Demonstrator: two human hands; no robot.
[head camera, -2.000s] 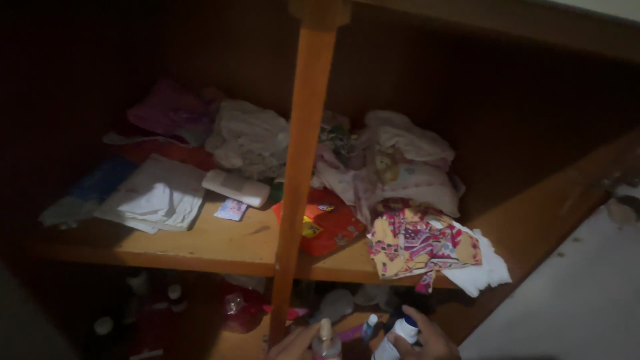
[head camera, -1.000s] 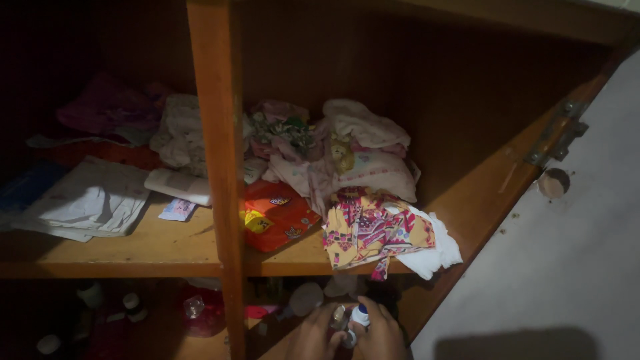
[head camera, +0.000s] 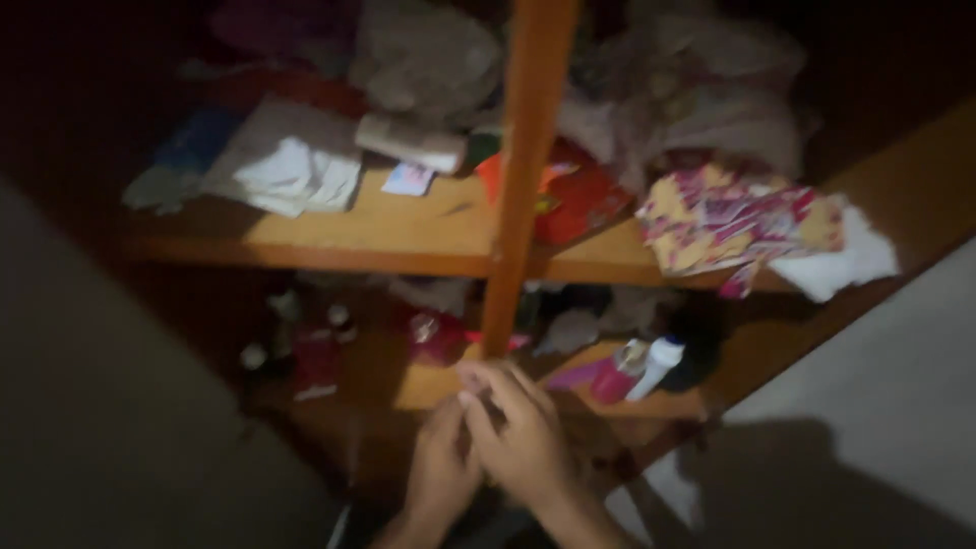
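My left hand (head camera: 444, 457) and my right hand (head camera: 518, 435) are together in front of the lower shelf, fingertips touching or nearly so. Whether something small lies between the fingers cannot be told. To their right on the lower shelf stand a pink bottle (head camera: 614, 377) and a white bottle with a dark blue cap (head camera: 656, 369), side by side. Behind them lies a purple object (head camera: 579, 375). Left of the wooden divider (head camera: 526, 152) sits a round pink container (head camera: 436, 337).
The upper shelf (head camera: 381, 252) holds folded white cloth (head camera: 297, 175), a pale roll (head camera: 412, 142), a red packet (head camera: 583, 194) and a patterned cloth (head camera: 740, 217) over its edge. More small bottles (head camera: 339, 320) stand in shadow at the lower left.
The hands were around small bottles; now they are away from the pink and white bottles, which stand on the lower shelf at the right. The view has shifted.
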